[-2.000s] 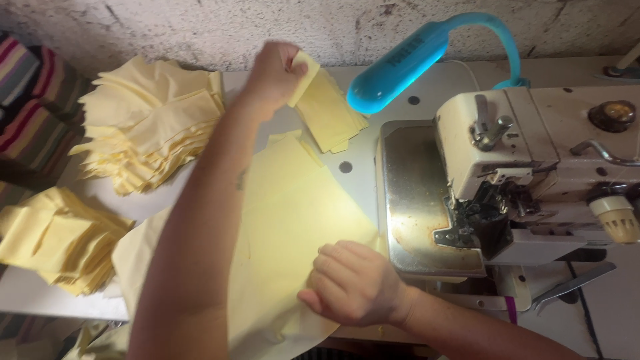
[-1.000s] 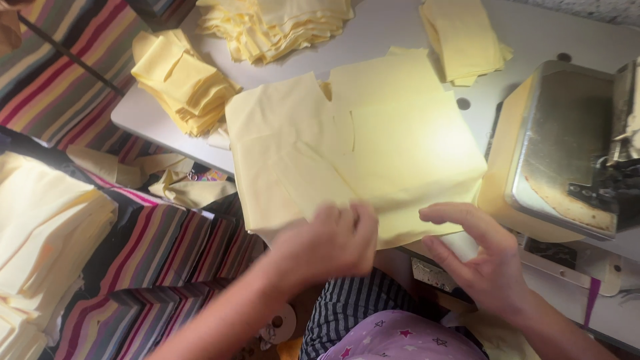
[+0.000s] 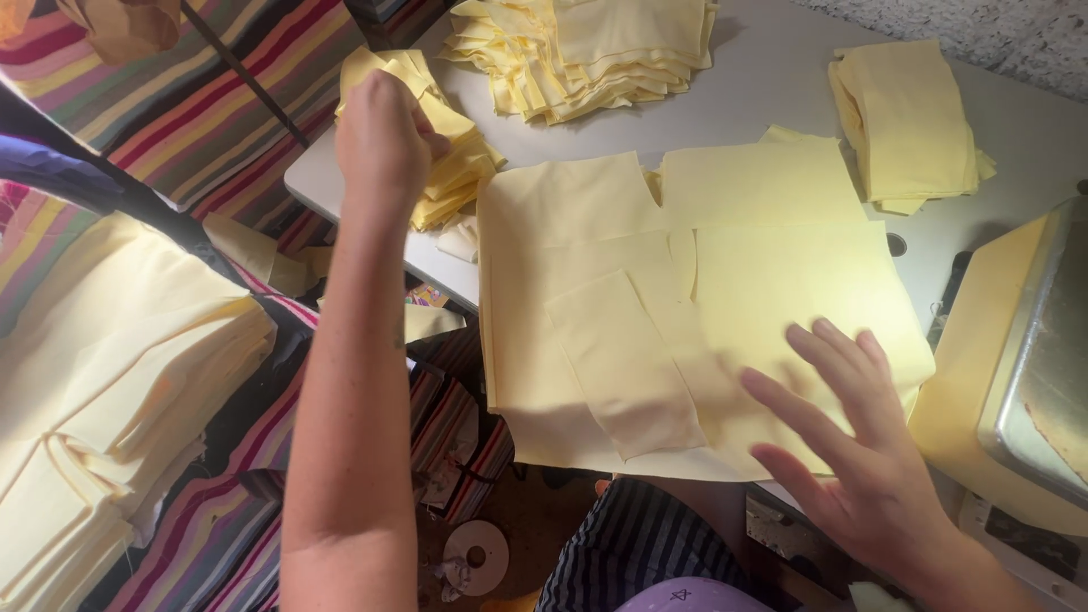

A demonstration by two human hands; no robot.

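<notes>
My left hand (image 3: 382,140) is curled over a stack of small yellow fabric pieces (image 3: 455,174) at the table's left edge; its fingertips are hidden, so a grip on a piece cannot be told. My right hand (image 3: 858,450), fingers spread and slightly blurred, is over the lower right of large pale yellow fabric panels (image 3: 782,280). It holds nothing. On the panels' left part lies a small four-sided fabric piece (image 3: 625,365), set at a tilt. The panels reach over the table's front edge.
A ruffled fabric stack (image 3: 595,59) is at the back, a folded one (image 3: 909,127) at back right. The sewing machine's metal plate (image 3: 1054,365) stands at right. More pale fabric (image 3: 127,340) is piled on striped cloth at left. A white spool (image 3: 476,557) is below the table.
My left hand has moved from the panels' front part to the small stack at the left. My right hand's fingers have spread wider. The view has swung since the earliest frame.
</notes>
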